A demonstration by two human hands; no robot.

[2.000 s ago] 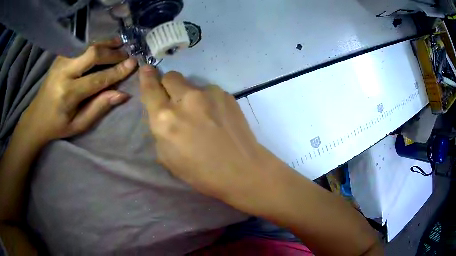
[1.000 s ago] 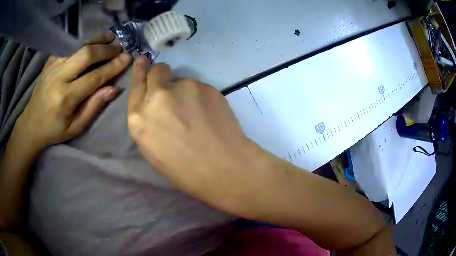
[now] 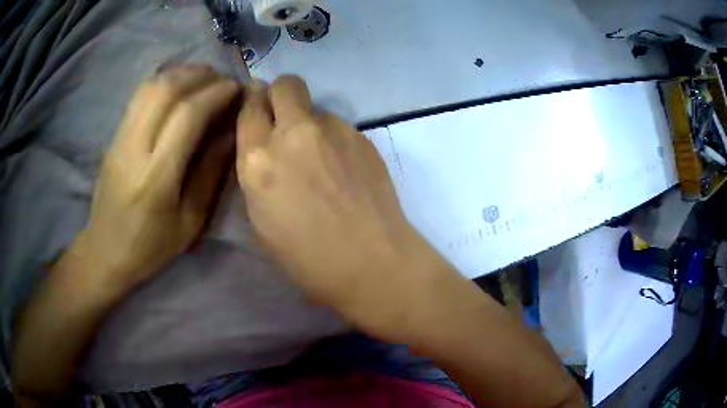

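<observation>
The grey-brown garment piece [image 3: 199,319] lies under both hands and drapes down over the table's near edge. My left hand [image 3: 163,159] and my right hand [image 3: 319,191] meet at the cloth's edge just below the presser foot [image 3: 229,24]. The fingertips of both hands pinch the edge between them. The left fingers are curled and slightly blurred. A thin edge strip runs from the fingertips up toward the foot. The needle plate [image 3: 259,36] shows beside the foot. Whether a tool is under the fingers is hidden.
The white ribbed roller [image 3: 280,9] is cut off by the top edge. The machine bed [image 3: 414,56] and a white table strip with a printed ruler scale [image 3: 550,175] extend right. A yellow-brown parts tray [image 3: 692,143] and a blue object [image 3: 662,259] are at far right.
My left hand has left its flat place beside the foot and moved right and down against my right fingertips. The view has shifted, so the foot and roller sit higher and more cloth shows at left.
</observation>
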